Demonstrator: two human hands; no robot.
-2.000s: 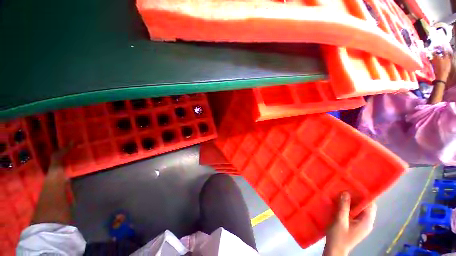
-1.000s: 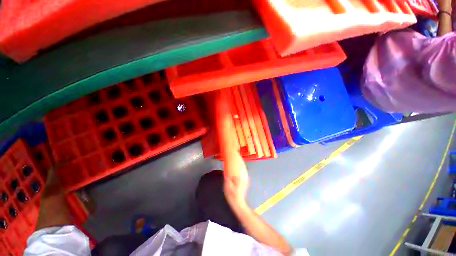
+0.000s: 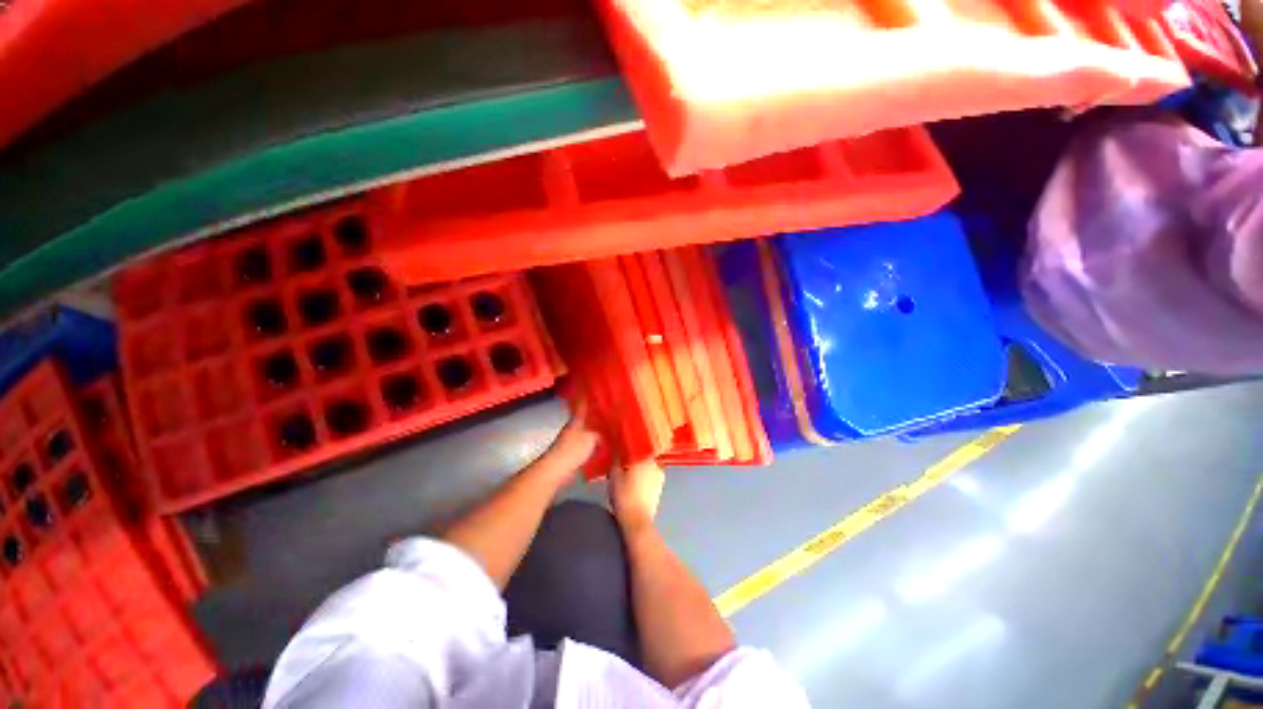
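Observation:
Several orange-red compartment trays [image 3: 679,360] stand on edge, packed together below the bench. My left hand [image 3: 569,446] is at the lower left corner of this stack. My right hand [image 3: 637,488] is beside it at the stack's lower edge. The fingers of both hands are small and partly hidden against the trays, so their grip cannot be told. A part-full compartment tray [image 3: 208,374] with small round dark parts in its right-hand pockets lies to the left, under the bench edge.
Another part-full tray [image 3: 83,582] is at the far left. The green bench edge [image 3: 416,155] and overhanging orange trays [image 3: 887,97] are above. A blue plastic stool [image 3: 900,326] stands right of the stack. A person's pink sleeve [image 3: 1129,249] is at the right.
My left hand has left the part-full tray and moved right to the stack. The tray my right hand held earlier is no longer held out; that hand now sits lower at the stack.

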